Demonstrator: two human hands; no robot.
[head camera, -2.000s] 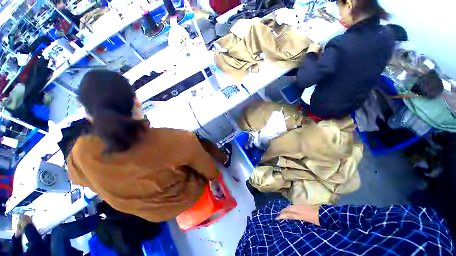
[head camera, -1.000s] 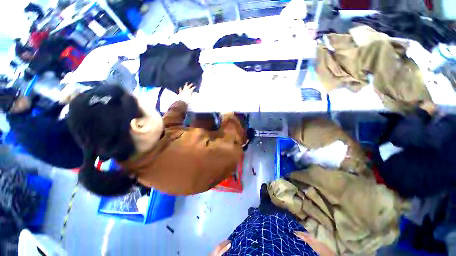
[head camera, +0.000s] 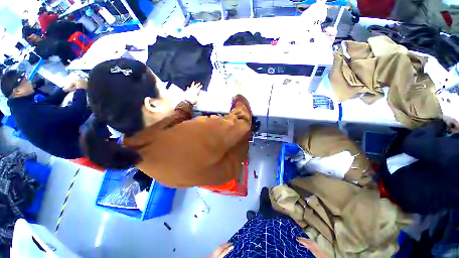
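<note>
My left hand (head camera: 222, 250) and my right hand (head camera: 311, 247) show only in part at the bottom edge, beside my blue checked clothing; whether they hold anything cannot be told. Khaki garments (head camera: 347, 211) lie heaped in front of me to the right. In front, a person in a brown jacket (head camera: 191, 148) sits at a white sewing machine (head camera: 277, 69). That person's one hand rests on a dark garment (head camera: 181, 60) spread on the table; the other is near the machine's needle end.
A blue bin (head camera: 163, 204) with clear plastic stands on the floor behind a red-orange stool (head camera: 234, 187). More khaki garments (head camera: 402, 80) lie on the table. A person in dark clothes (head camera: 428, 166) is at right, another (head camera: 48, 118) at left. A white object (head camera: 25, 242) is bottom left.
My view has swung left and levelled since the first frame. The seated person now has a hand on the dark garment and has moved the other up to the machine. Both my hands now show at the bottom edge.
</note>
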